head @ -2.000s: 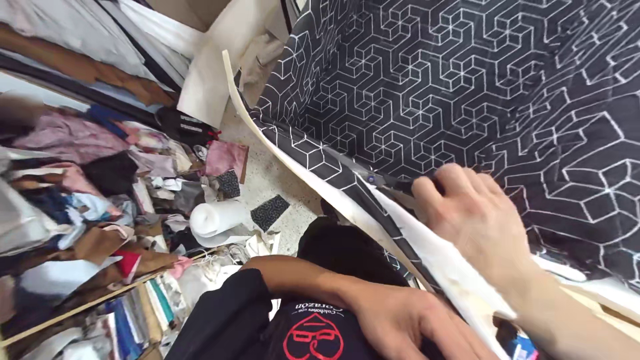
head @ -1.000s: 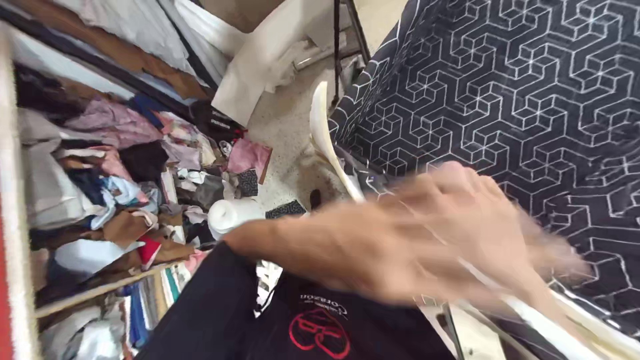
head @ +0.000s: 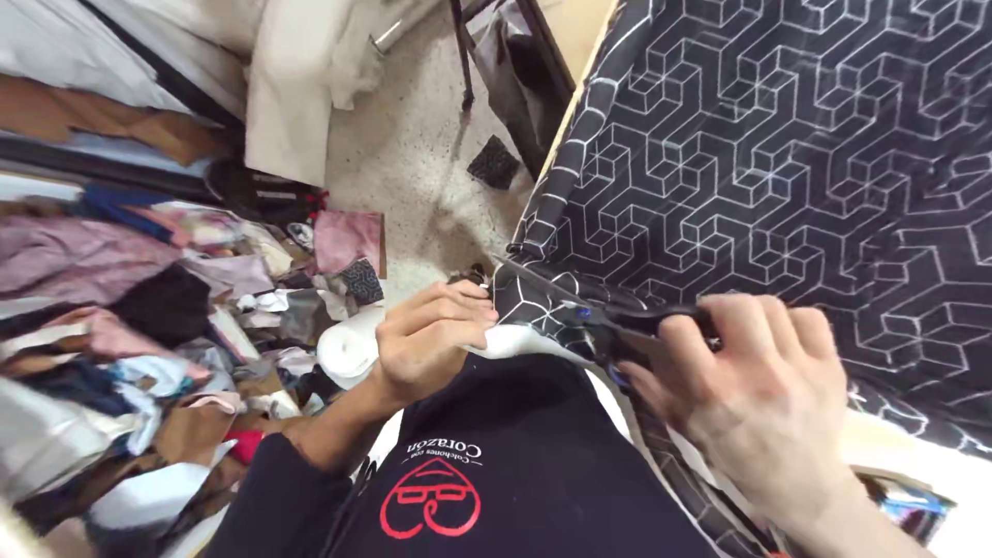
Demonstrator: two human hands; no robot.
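Observation:
My right hand [head: 763, 387] grips the dark handles of a pair of scissors [head: 577, 304], their blades pointing left across the edge of black fabric with white geometric lines [head: 744, 178]. My left hand [head: 434, 333] pinches the edge of that fabric and its white backing [head: 527, 341], just left of the blades. A trimmed strip of patterned fabric and white backing runs down beside my torso, under my right hand. The scissors' tips lie near the fabric's corner, where the edge is rolled over. How far the blades are apart is hard to tell.
Heaped fabric scraps [head: 139, 263] fill the left side, with a white roll [head: 349, 349] beside them. Pale material [head: 291, 93] hangs at the upper left. A patterned scrap [head: 494, 163] lies on the speckled floor [head: 403, 147], near dark metal legs.
My left hand has moved left to the fabric's corner from beside my torso two seconds ago. My right hand holds the scissors, with the blades now at that corner. The view has shifted.

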